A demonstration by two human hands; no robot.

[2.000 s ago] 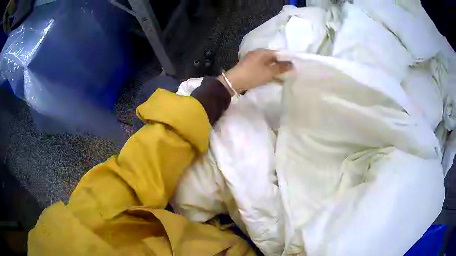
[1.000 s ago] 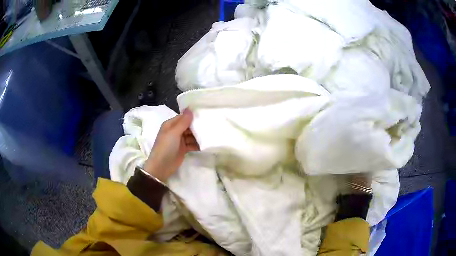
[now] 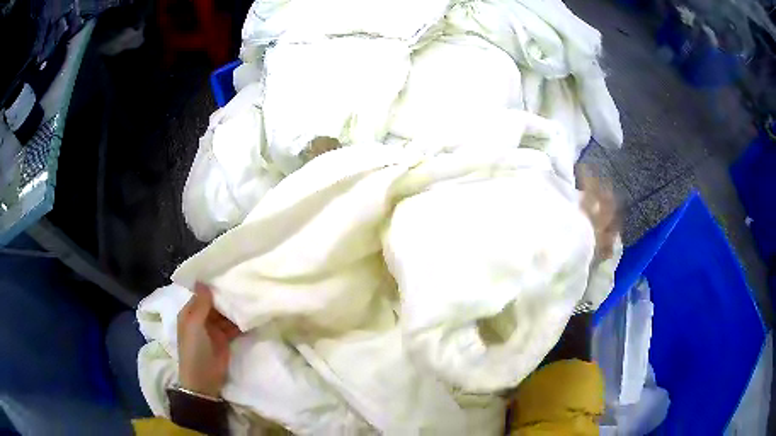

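A large white garment (image 3: pixel 298 247) lies bunched across the lap and rises against a heap of similar white pieces (image 3: pixel 340 85) beyond it. My left hand (image 3: pixel 204 341) is at the lower left, its fingertips closed on the garment's left edge. My right hand (image 3: pixel 600 213) is at the right side of the garment, blurred and partly hidden behind a puffed white fold; what its fingers do cannot be told. No tool shows.
A blue plastic bin (image 3: pixel 698 315) stands at the lower right with white pieces inside. A pale-topped table (image 3: pixel 38 204) with a metal leg is at the left edge. A red object (image 3: pixel 194 30) is at the top left. Speckled grey floor shows at the right.
The view has swung rightward. The garment and heap now sit further left in the picture, and the blue bin shows more. My right hand has come into view beside the garment; my left still pinches its edge.
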